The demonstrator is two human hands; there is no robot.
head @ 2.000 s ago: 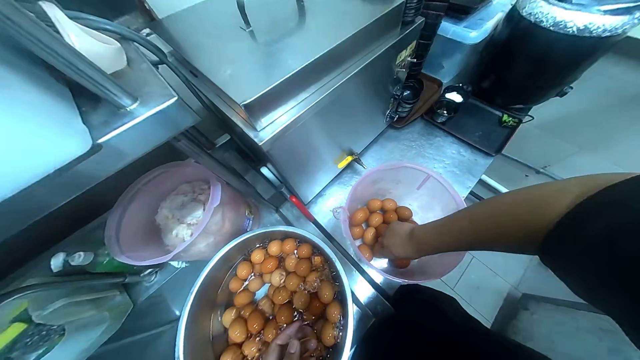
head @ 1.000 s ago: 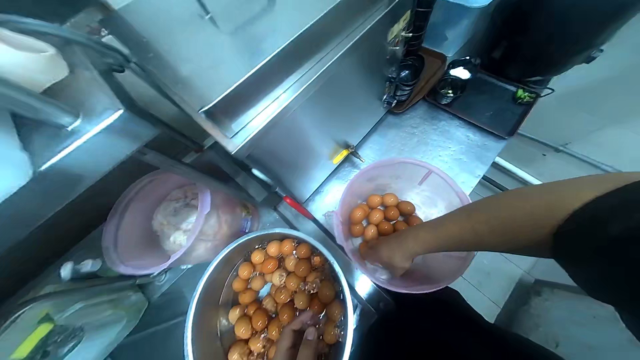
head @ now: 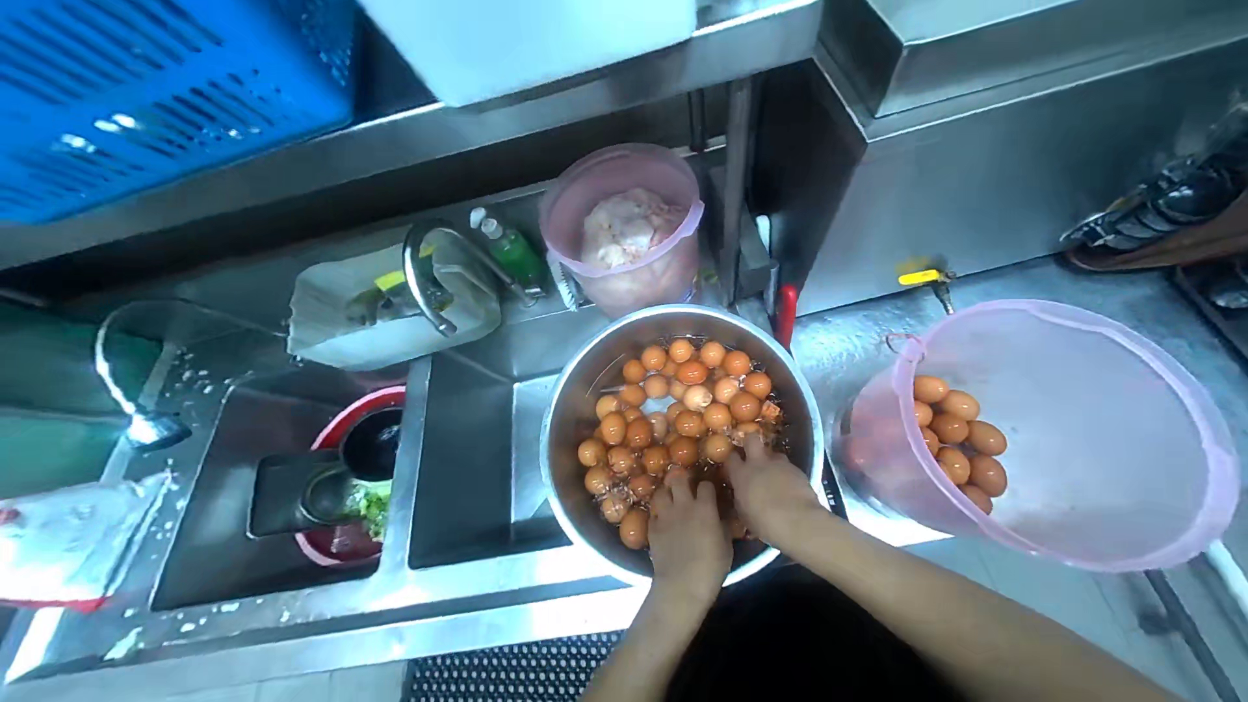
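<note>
A round steel bowl (head: 561, 478) holds many brown eggs (head: 689, 423) lying in water. Both hands are inside it, near its lower right side. My left hand (head: 689, 536) rests on the eggs, fingers spread forward; whether it grips one is hidden. My right hand (head: 770, 487) is beside it, fingertips down among the eggs and partly in the water, so its hold cannot be seen. To the right stands a translucent pink bucket (head: 1102, 439), with several brown eggs (head: 955, 439) gathered at its left side.
Behind the bowl stands a pink bucket (head: 619, 263) of pale raw meat. Left are a faucet (head: 419, 283), a green bottle (head: 515, 252), a plastic tub (head: 341, 322) and sinks, one holding a red basin (head: 317, 546). A yellow-handled valve (head: 921, 278) is near the right bucket. A blue crate (head: 166, 107) is above left.
My right hand has moved from the right pink bucket into the steel bowl, beside my left hand. The view has swung left, bringing the sinks into sight.
</note>
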